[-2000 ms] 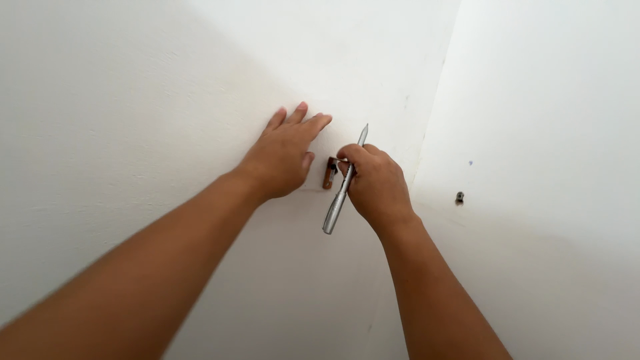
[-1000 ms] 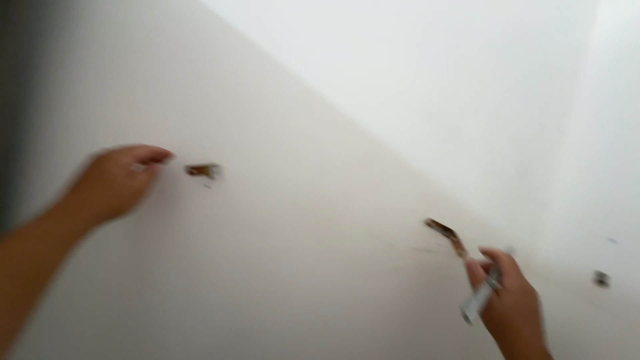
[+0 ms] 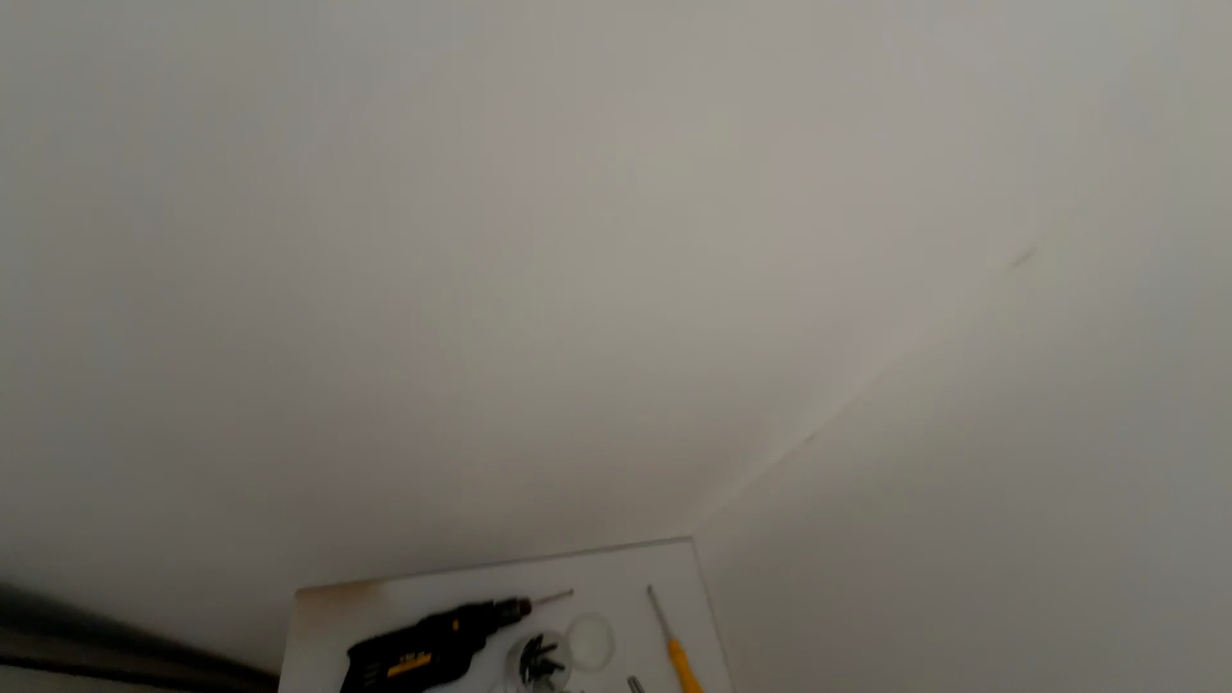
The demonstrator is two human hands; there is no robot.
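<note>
Neither my left hand nor my right hand shows in the head view now. Low in the view, a white tabletop (image 3: 606,568) holds a black power drill (image 3: 433,650) with a thin bit fitted. To its right lies a screwdriver with a yellow handle (image 3: 681,664). Between them stands a small clear round container (image 3: 542,659) with dark pieces in it, and a clear round lid or ring (image 3: 590,642) is beside it. The tip of a metal tool (image 3: 635,684) shows at the bottom edge.
Pale walls (image 3: 577,289) fill most of the view and meet in a corner (image 3: 857,395) behind the tabletop. A dark, blurred edge (image 3: 115,635) runs along the lower left.
The view has swung far, from the wall with its fittings to the tabletop of tools. Both hands and the silver pen-like tool in the right one have left the view.
</note>
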